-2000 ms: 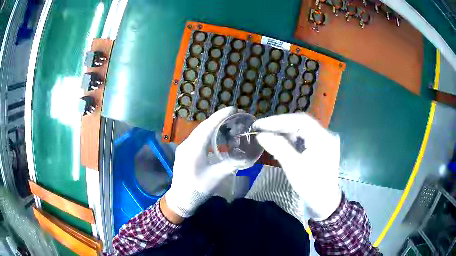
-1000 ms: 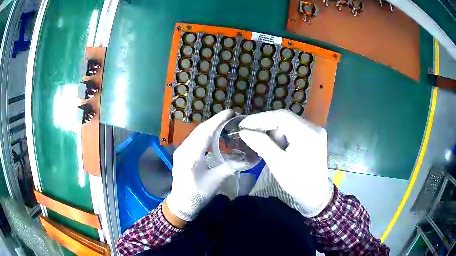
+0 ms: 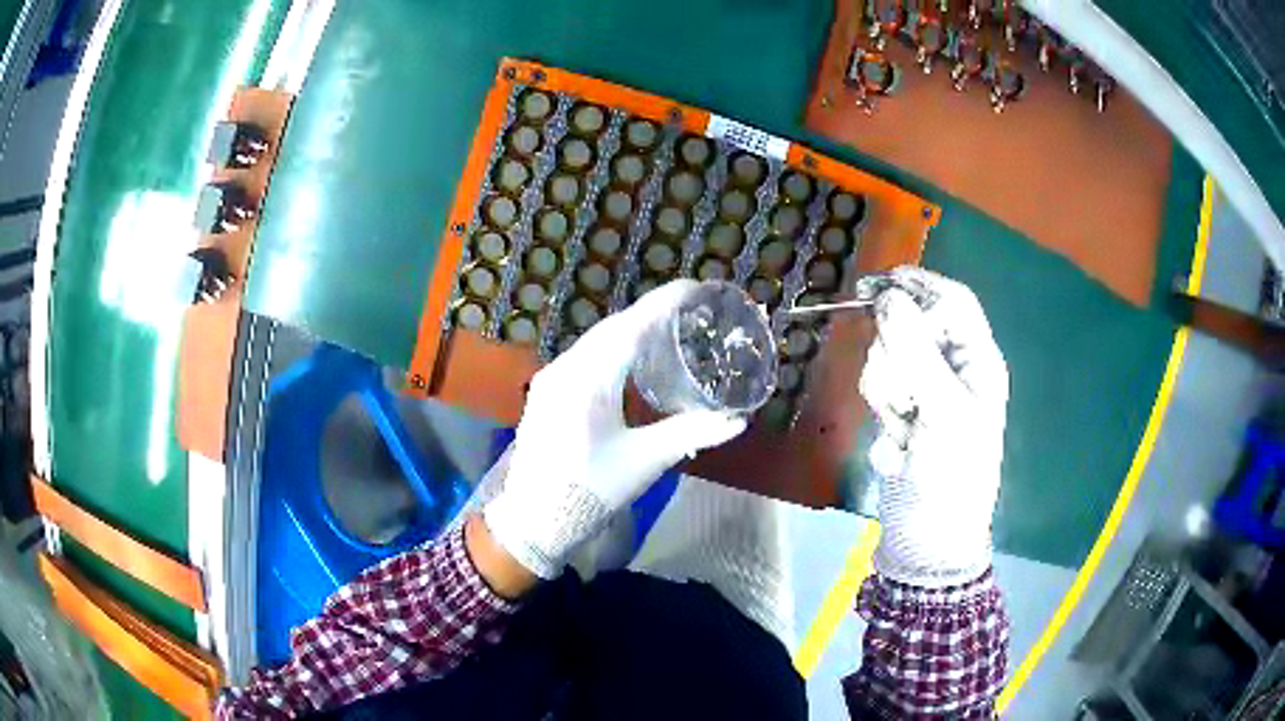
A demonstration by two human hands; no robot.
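Observation:
My left hand, in a white glove, holds a clear plastic cup tilted over the front of the fixture plate. Pale slivers lie inside the cup. My right hand, gloved, holds a thin pale stick at its fingertips, pointing left, outside the cup. The orange-brown fixture plate lies on the green surface with a white label at its back edge. Rows of round grey-green parts with dark rims sit in it, with grey strips between. The cup and left hand hide some front parts.
A brown board with copper rings stands at the back right. A narrow board with dark blocks is at the left. Orange-brown strips lie at the lower left. A blue stool is below the bench edge.
My right hand has moved right, taking the stick out from over the cup. My left hand and the cup have shifted slightly right and up, and the cup's opening shows more.

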